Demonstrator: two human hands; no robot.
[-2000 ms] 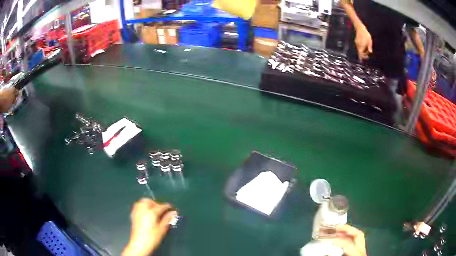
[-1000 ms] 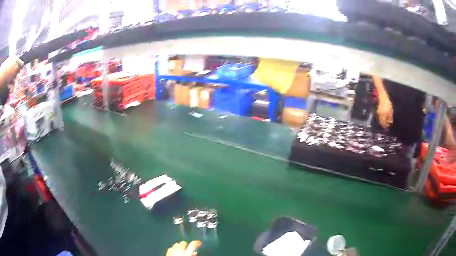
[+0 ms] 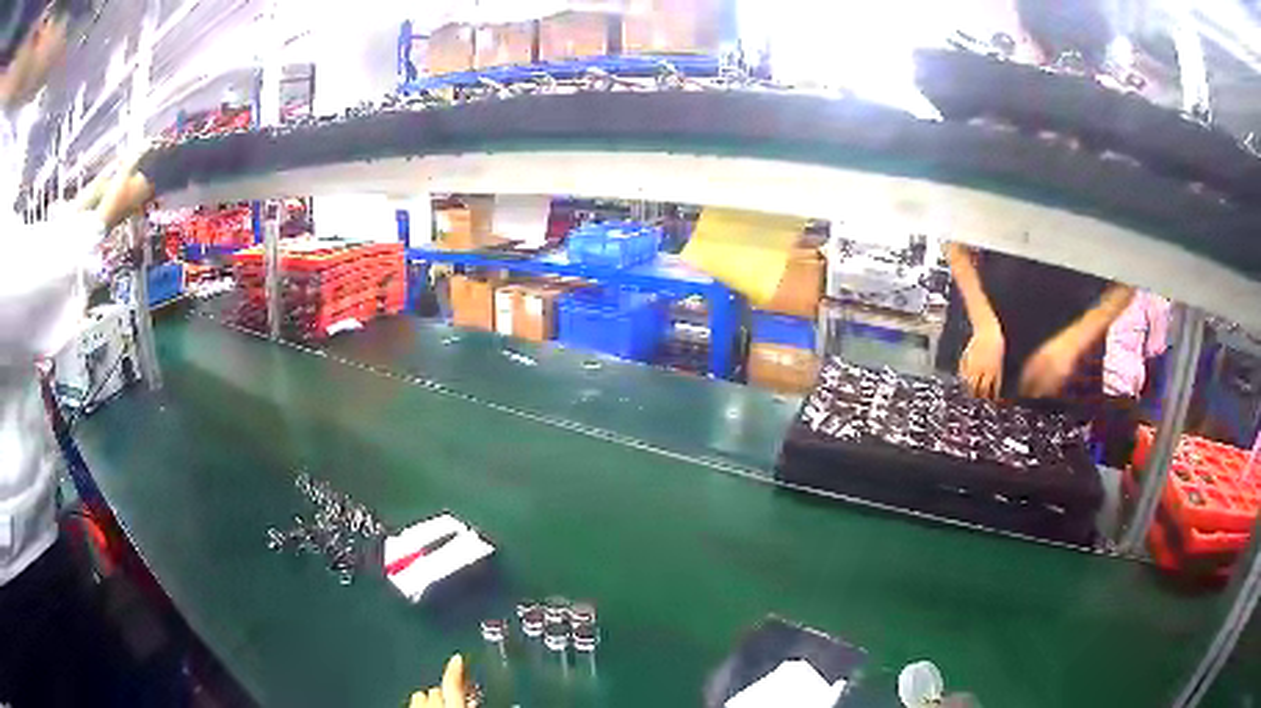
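My left hand [image 3: 443, 690] is at the bottom edge, mostly cut off; only fingertips show, with a small dark glint beside them. Whether they hold a piece cannot be told. Just above, a small cluster of round shiny pieces [image 3: 557, 625] stands on the green bench, with a single piece [image 3: 494, 631] to its left. A black plastic bin [image 3: 792, 645] with white cloth [image 3: 791, 687] is at the bottom, partly cut off. Right of it is a pale translucent lid [image 3: 920, 683]. My right hand is out of view.
A heap of loose glittering parts [image 3: 329, 528] lies left of a white box [image 3: 440, 556] with a red mark. Across the bench, a person's two hands are over a black foam tray [image 3: 940, 477]. Orange-red trays [image 3: 1200, 505] stand right. A shelf [image 3: 622, 163] crosses overhead.
The view has tilted up, so my right hand and the bottle body have left the picture and my left hand is nearly out. The person opposite now has both hands over the foam tray.
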